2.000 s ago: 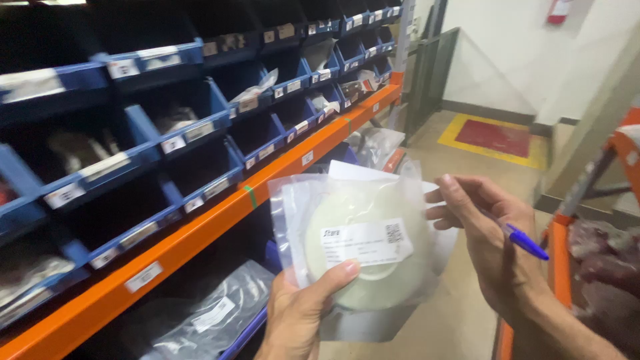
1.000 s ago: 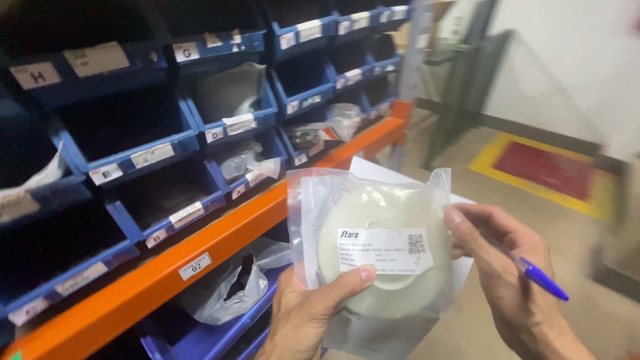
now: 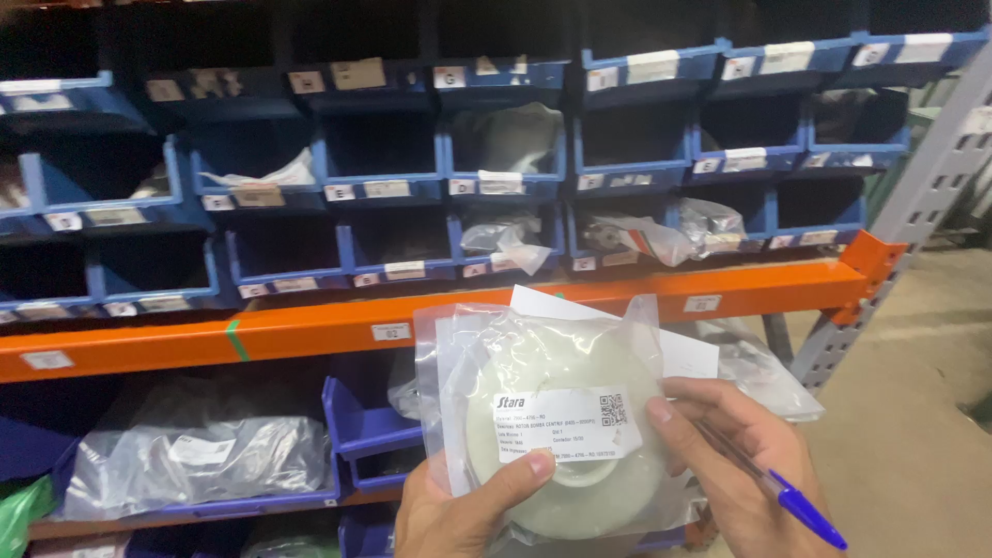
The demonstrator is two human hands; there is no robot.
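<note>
A pale round plastic part (image 3: 573, 496) lies inside a clear plastic bag (image 3: 643, 333) that bears a white printed label (image 3: 566, 411) with a square code. My left hand (image 3: 465, 504) grips the bag's lower left, its thumb on the label's lower edge. At the bag's right side, my right hand (image 3: 736, 457) pinches its edge or the paper with thumb and fingers. A pen with a blue cap (image 3: 806, 508) rests in that same hand and points down to the right. White paper (image 3: 686, 353) sticks out behind the bag.
Rows of blue plastic bins (image 3: 387, 190) with small labels stand ahead, some with bagged parts. Below them runs an orange shelf beam (image 3: 310, 325), joined to a perforated grey upright (image 3: 907, 201) at right. A lower bin holds a large clear bag (image 3: 209, 457). Concrete floor (image 3: 907, 403) shows at right.
The view has turned left to face the bins more squarely; the red and yellow floor marking has left it. Both hands keep the bag, and the pen stays in my right hand.
</note>
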